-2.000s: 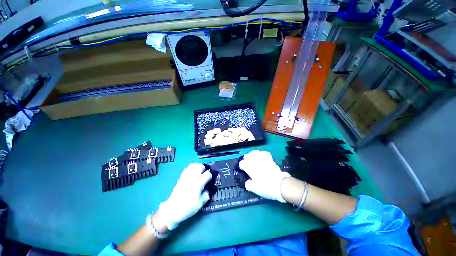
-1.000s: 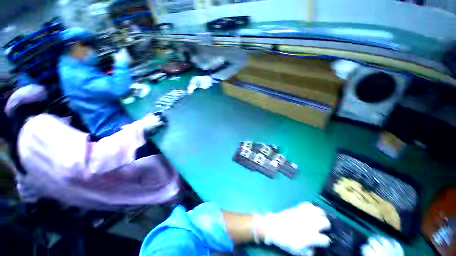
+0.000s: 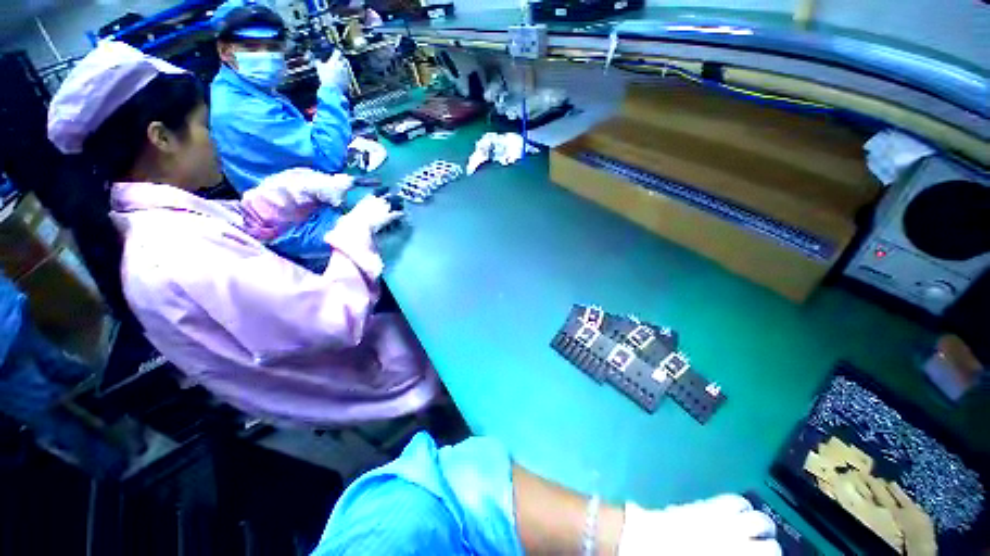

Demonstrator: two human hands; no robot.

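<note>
My left hand (image 3: pixel 703 528), in a white glove with a pale wrist band, is at the bottom edge, partly cut off. Its fingers rest at a black plate (image 3: pixel 784 526), likely the fixture, of which only a corner shows; whether they grip it cannot be told. My right hand is out of the picture. A black parts tray (image 3: pixel 790 462) at the lower right holds tiny silver screws (image 3: pixel 906 434) and tan pads (image 3: pixel 858 489). Black finned heat sinks (image 3: pixel 641 375) with pale square outlines lie grouped on the green mat, left of the tray.
A long open cardboard box (image 3: pixel 695 234) stands behind, with a white fan box (image 3: pixel 923 234) to its right. At the left, a person in pink (image 3: pixel 250 282) and another in blue (image 3: pixel 271 119) work at the bench. Silver finned parts (image 3: pixel 431 179) lie near them.
The view has swung left. The neighbours have come into view, while my right hand, the orange board and the black pile at right have left it. My left hand is now at the bottom edge.
</note>
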